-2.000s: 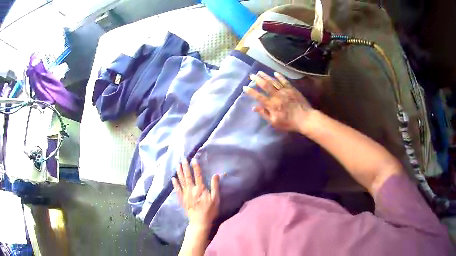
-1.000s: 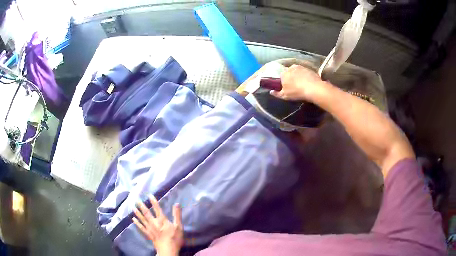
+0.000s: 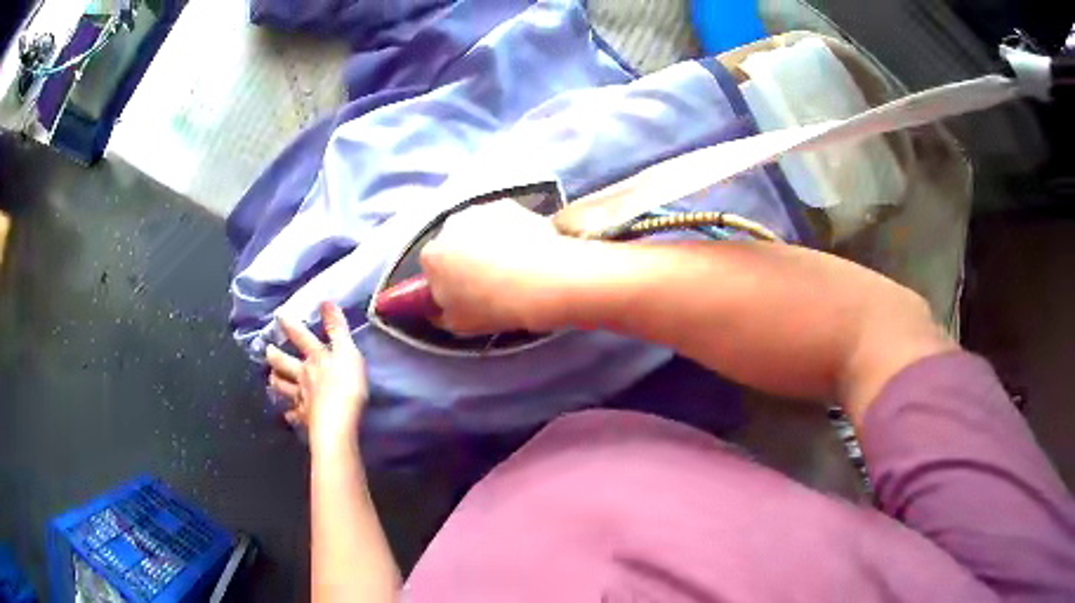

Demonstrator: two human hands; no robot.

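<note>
The purple-blue jacket (image 3: 389,153) lies over the padded table with its pale lavender lining up. My right hand (image 3: 489,265) is closed on the dark red handle of the steam iron (image 3: 536,198), whose pointed plate rests on the lining, tip toward the left. My left hand (image 3: 321,375) lies on the jacket's near left edge with fingers spread, just left of the iron's tip. A pale strap (image 3: 813,130) and a yellowish-brown hose (image 3: 696,220) run from the iron to the right.
A pale iron rest (image 3: 813,106) lies at the table's right end. A bright blue strip (image 3: 729,21) shows at the far edge. A blue plastic crate (image 3: 142,544) stands on the dark speckled floor at the lower left. Cables (image 3: 71,59) hang at the upper left.
My right hand has taken hold of the iron and brought it left from its rest onto the lining. My left hand has moved to the jacket's left edge. The view has shifted, showing the crate.
</note>
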